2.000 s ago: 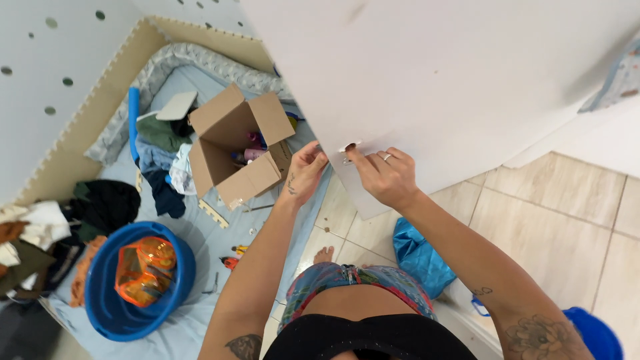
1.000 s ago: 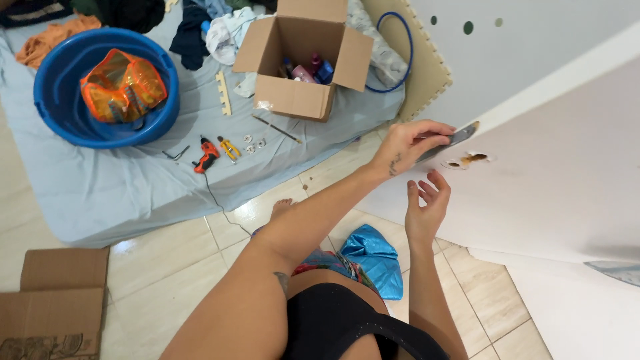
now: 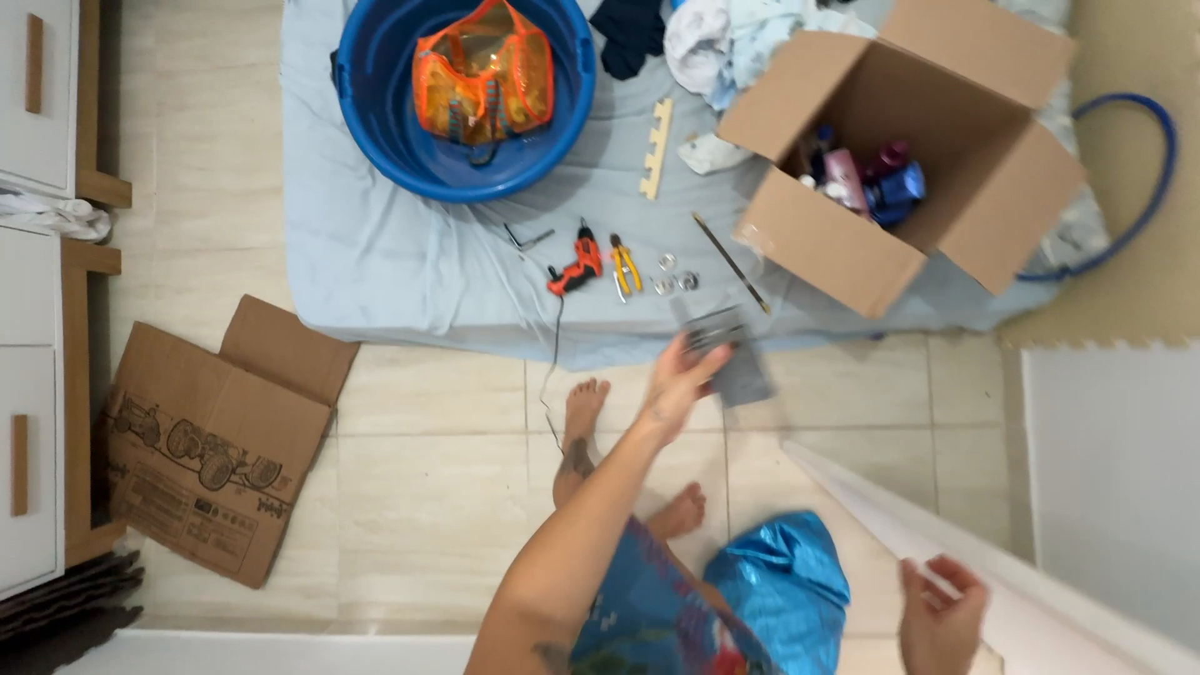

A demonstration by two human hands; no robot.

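My left hand (image 3: 682, 382) grips a grey metal door-lock body (image 3: 733, 352), blurred by motion, above the floor near the bed's edge. My right hand (image 3: 940, 600) is at the lower right beside the white door (image 3: 994, 581), its fingers curled; whether it holds anything cannot be told. On the pale blue sheet lie an orange and black power screwdriver (image 3: 577, 262) with a cord, yellow-handled pliers (image 3: 622, 265), several small round metal parts (image 3: 687, 280), a thin dark rod (image 3: 731, 262) and hex keys (image 3: 530, 238).
A blue tub (image 3: 459, 190) holds an orange translucent bag. An open cardboard box (image 3: 1003, 202) with bottles stands on the bed. Flattened cardboard (image 3: 216, 422) lies on the tiles at left, near white drawers (image 3: 28, 291). A shiny blue bag (image 3: 787, 581) sits by my feet.
My left hand has moved away from the door edge with the grey lock body, which one second ago was at that edge. My right hand remains near the door. The view has shifted left.
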